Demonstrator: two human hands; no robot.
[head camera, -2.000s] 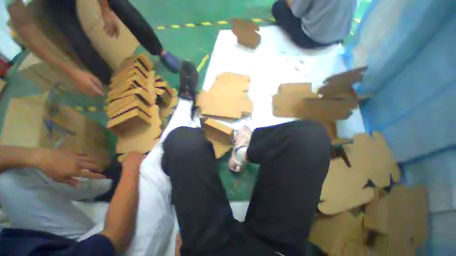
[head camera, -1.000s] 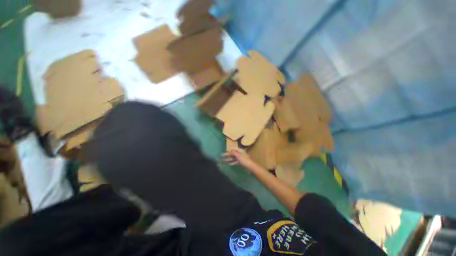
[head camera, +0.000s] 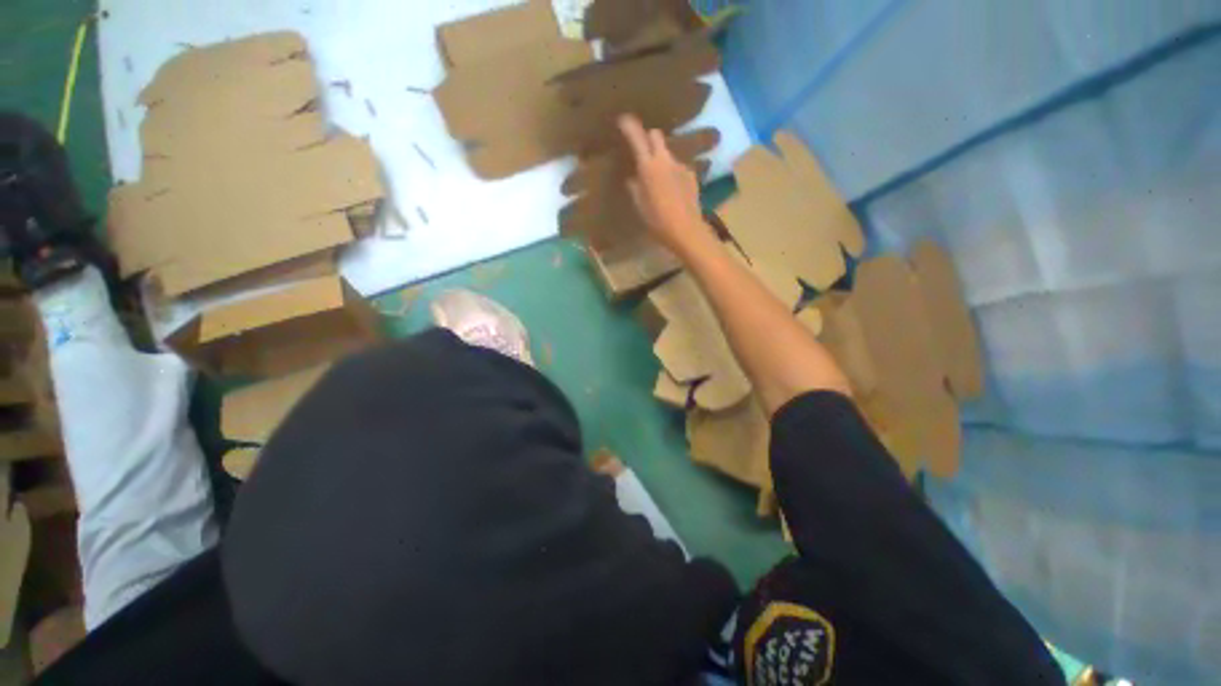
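My right hand (head camera: 662, 190) reaches forward over darker brown box blanks (head camera: 627, 102) lying on the right part of the white ground sheet (head camera: 435, 127). Its fingers are apart over the cardboard; whether they touch it I cannot tell. It grips nothing that I can see. My left hand is not in view. Another pile of blanks (head camera: 248, 161) lies flat on the sheet at the left. More blanks (head camera: 886, 351) lie loosely overlapped on the floor to the right, partly behind my forearm.
A partly folded box (head camera: 275, 326) sits at the left, below the left pile. A neighbour's pale trouser leg (head camera: 121, 436) and dark shoe (head camera: 34, 201) are at the left edge. Blue-white plastic sheeting (head camera: 1044, 241) stands along the right. The floor is green (head camera: 569, 349).
My view has swung right and down from the neighbours. My right hand came into view low by the floor blanks, then moved up and forward to the darker blanks on the sheet.
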